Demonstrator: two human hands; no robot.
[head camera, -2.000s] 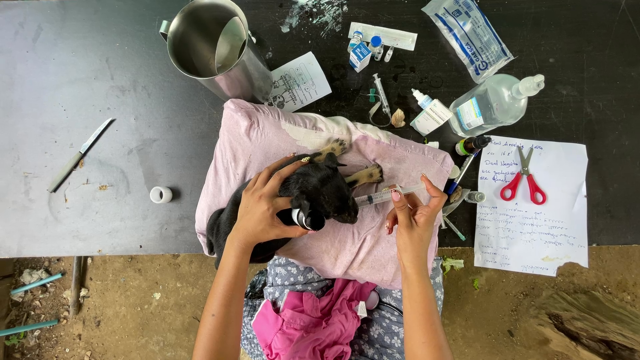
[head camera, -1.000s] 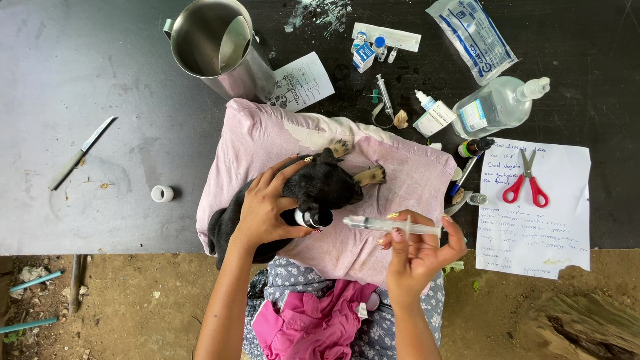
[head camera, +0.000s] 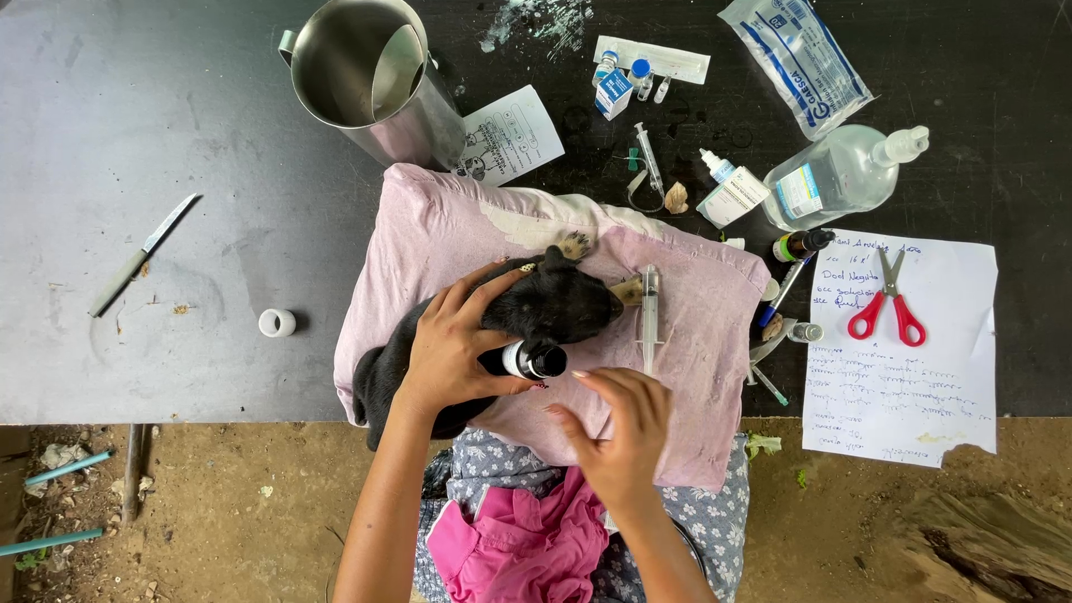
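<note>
A black puppy with tan paws (head camera: 553, 306) lies on a pink pillow (head camera: 695, 427). My left hand (head camera: 456, 347) rests over the puppy's neck and back, its fingers around a small dark bottle (head camera: 534, 360) with a white label. The bottle lies tilted, its open black mouth facing right. Just right of that mouth is my right hand (head camera: 624, 419), empty, with fingers apart and slightly curled. A clear plastic syringe (head camera: 649, 318) lies on the pillow near the puppy's front paw, above my right hand.
A steel pitcher (head camera: 360, 117) stands behind the pillow. A knife (head camera: 142, 255) and a white cap (head camera: 276, 322) lie at left. At right are a large clear bottle (head camera: 837, 180), a small dropper bottle (head camera: 800, 244), and red-handled scissors (head camera: 888, 310) on a handwritten sheet (head camera: 896, 419). Vials (head camera: 641, 71) sit at back.
The syringe, held in my right hand in the earlier frames, now lies on the pillow, let go. My right hand has moved left toward the bottle. My left hand has stayed on the puppy.
</note>
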